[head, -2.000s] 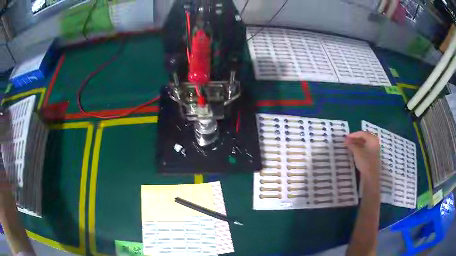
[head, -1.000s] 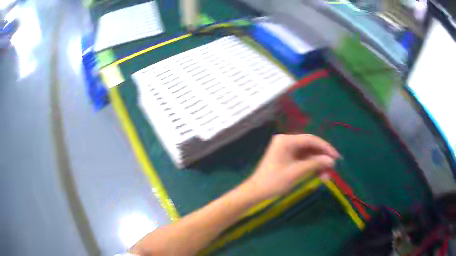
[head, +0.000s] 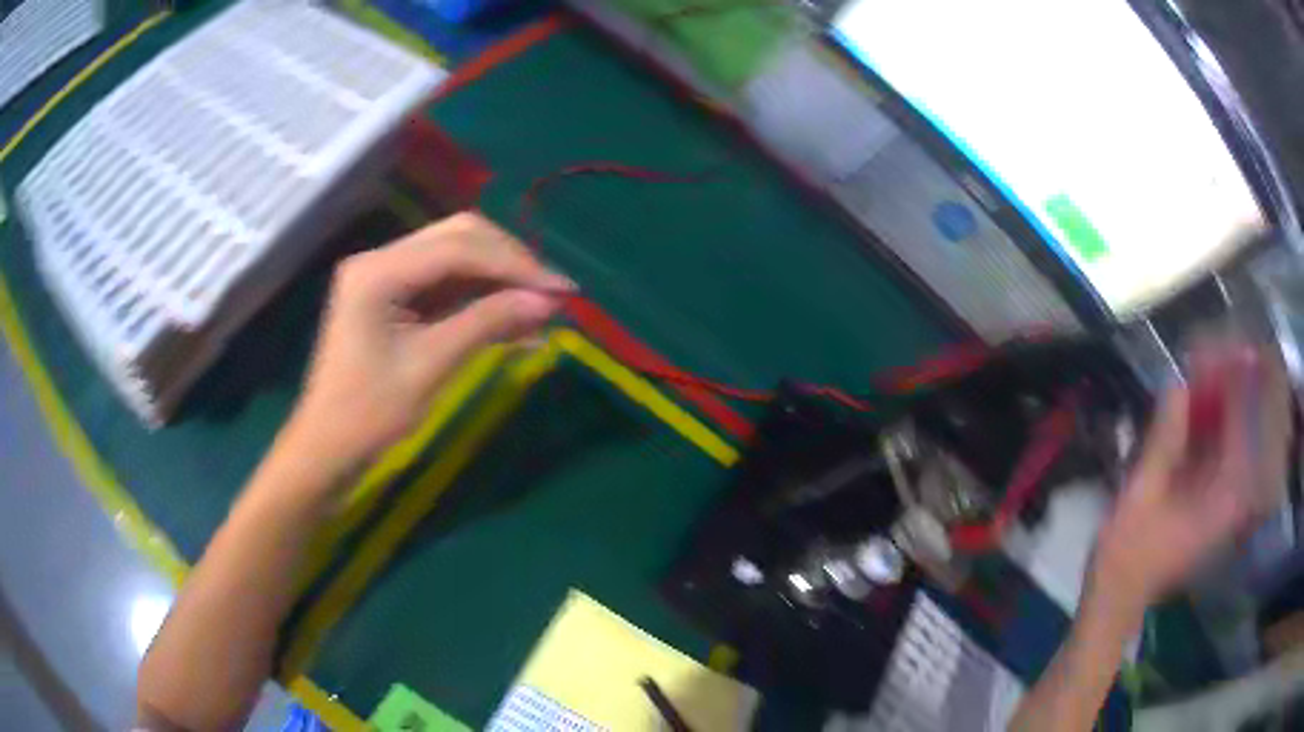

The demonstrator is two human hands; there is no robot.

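The black test fixture (head: 758, 501) stands tilted in the picture at lower right, with its metal linkage and silver round nest (head: 875, 559). My right hand (head: 1180, 493) is blurred at the right, closed around the red toggle clamp handle (head: 1218, 401). My left hand (head: 408, 336) is over the green mat, between the tray stack (head: 215, 157) and the fixture. Its thumb and forefinger tips are pinched close together. Whether a small part is between them cannot be told. The nest's contents are too blurred to tell.
A thin red wire (head: 615, 169) runs over the mat to the fixture. A record sheet with yellow paper (head: 608, 658) and a dark pen (head: 664, 704) lies at the bottom. A bright monitor (head: 1044, 115) stands behind. A white parts tray (head: 937, 679) shows beside the fixture.
The view has swung left, then partly back towards the fixture. My right hand has left the trays and is now at the clamp handle. My left hand is over the mat beside the tray stack.
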